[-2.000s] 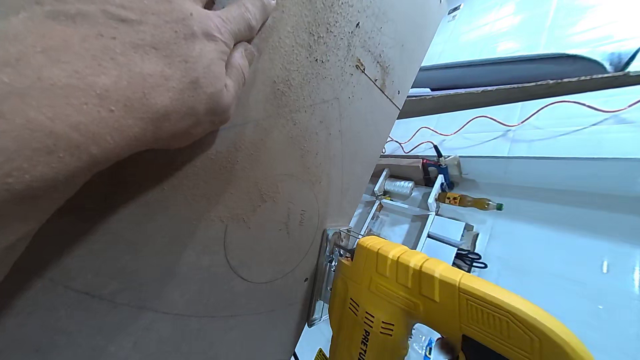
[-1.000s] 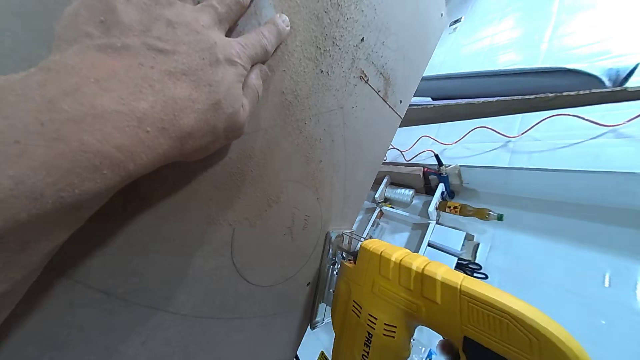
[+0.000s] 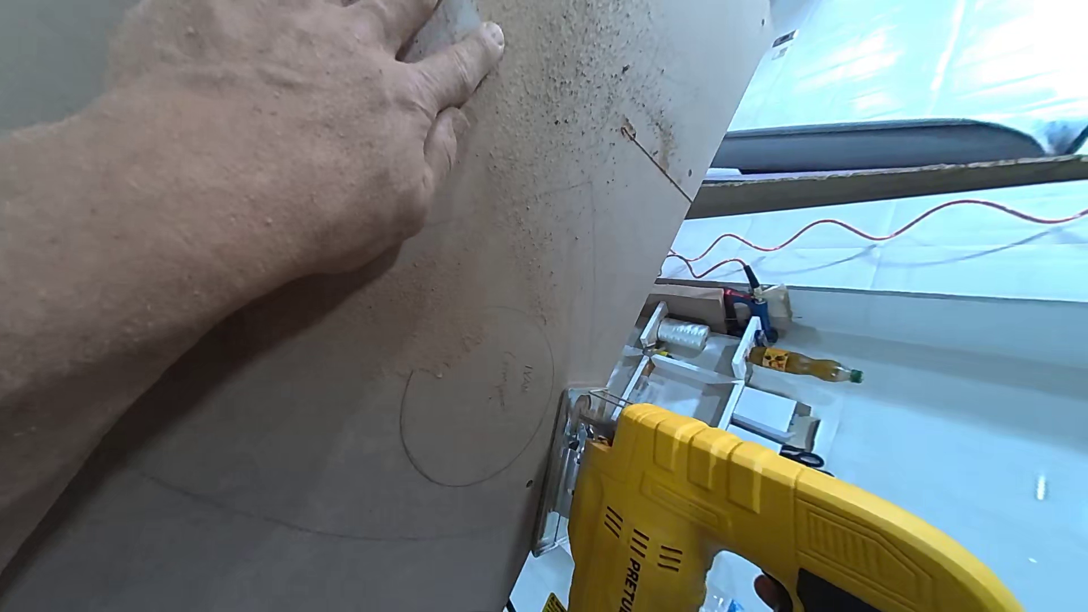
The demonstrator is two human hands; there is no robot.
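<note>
My left hand [image 3: 340,127] lies on a flat brown board [image 3: 476,280] strewn with sawdust, its thumb and fingers partly spread over a pale object that shows only between them. A yellow jigsaw [image 3: 722,476] stands at the board's edge, its metal base plate [image 3: 557,476] against that edge. Of my right hand [image 3: 769,592] only a fingertip shows inside the jigsaw's handle opening, by the trigger. A curved pencil outline with faint writing lies on the board left of the base plate. A short slit runs in from the board's edge higher up.
Beyond the edge, an open divided tray [image 3: 688,370] holds a spool of white thread [image 3: 682,334]. Near it are a bottle of yellow liquid [image 3: 803,364], black-handled scissors [image 3: 803,456] and a blue and red tool [image 3: 759,310]. A red cord [image 3: 850,223] and a long strip [image 3: 892,184] cross behind.
My left hand has moved slightly right and down across the board, and more of the pale object shows by its thumb. The jigsaw stays at about the same spot on the edge.
</note>
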